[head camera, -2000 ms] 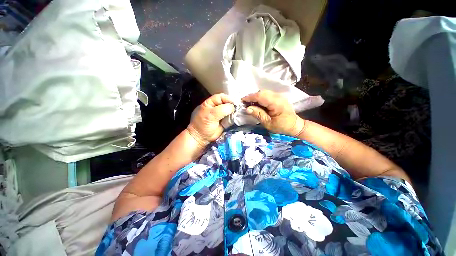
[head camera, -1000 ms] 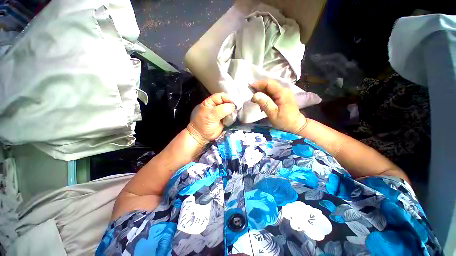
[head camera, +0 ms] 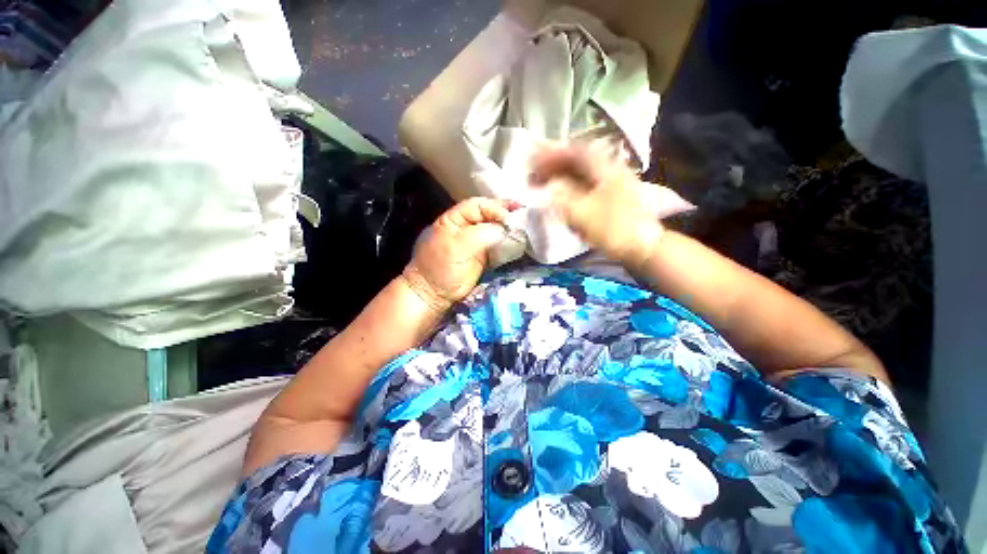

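Note:
A pale beige garment point(head camera: 579, 92) lies bunched on the tan chair seat point(head camera: 444, 119) in front of me, its near part reaching up to my lap. My left hand point(head camera: 460, 247) pinches the near edge of the cloth between thumb and fingers. My right hand point(head camera: 595, 200) is over the cloth just right of my left hand, apart from it. It is blurred by motion, so whether its fingers hold cloth or a tool cannot be told.
A thick stack of pale cloth pieces point(head camera: 130, 162) is at upper left on a pale green support point(head camera: 92, 363). More beige cloth point(head camera: 195, 449) lies below it. Shiny black plastic point(head camera: 363, 216) is beside my left hand. A cloth-covered table point(head camera: 958, 249) runs along the right edge.
My right hand has moved up and away from my left hand, which stays on the cloth edge. The near part of the garment has shifted and spread slightly between them.

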